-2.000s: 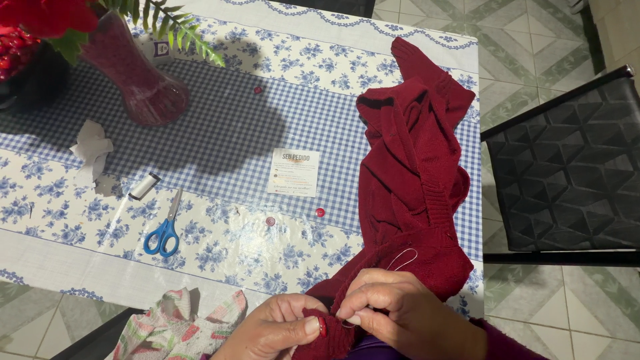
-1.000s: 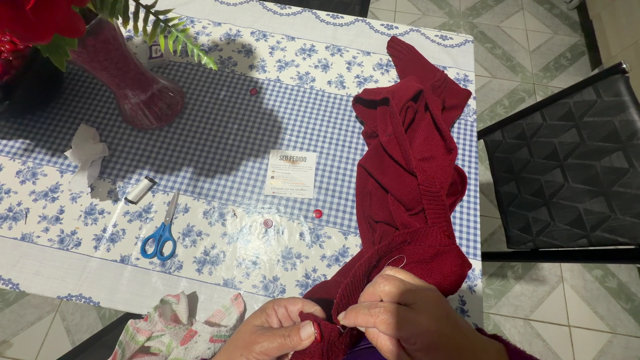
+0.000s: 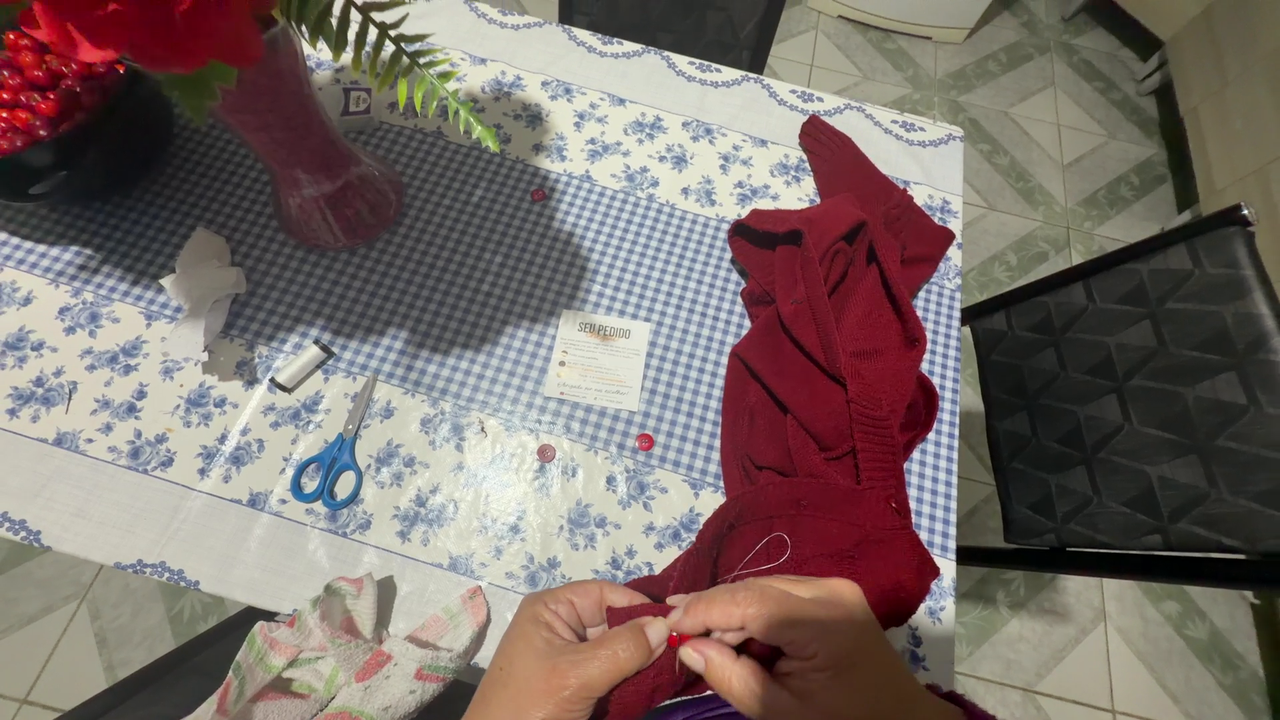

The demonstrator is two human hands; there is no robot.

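Note:
A dark red knit garment (image 3: 830, 400) lies along the table's right side and reaches down to my hands at the near edge. My left hand (image 3: 580, 645) pinches a fold of it. Beside it, my right hand (image 3: 790, 640) holds its thumb and forefinger at a small red button (image 3: 676, 640) on the knit. A loop of white thread (image 3: 770, 550) rises above my right hand; a thin pale line below the button may be a needle or thread. On the cloth lie loose red buttons (image 3: 644, 441), blue-handled scissors (image 3: 330, 470) and a spool of white thread (image 3: 303, 366).
A printed card (image 3: 597, 360) and crumpled white paper (image 3: 205, 290) lie on the patterned tablecloth (image 3: 450, 300). A pink glass vase (image 3: 330, 180) and a black bowl (image 3: 90, 150) of red berries stand back left. A patterned towel (image 3: 350, 660) hangs near left, a black chair (image 3: 1120, 400) stands right.
My fingers have shifted on the knit, and the red button now shows between them. The thread loop still stands above my right hand. The garment on the table has stayed in place.

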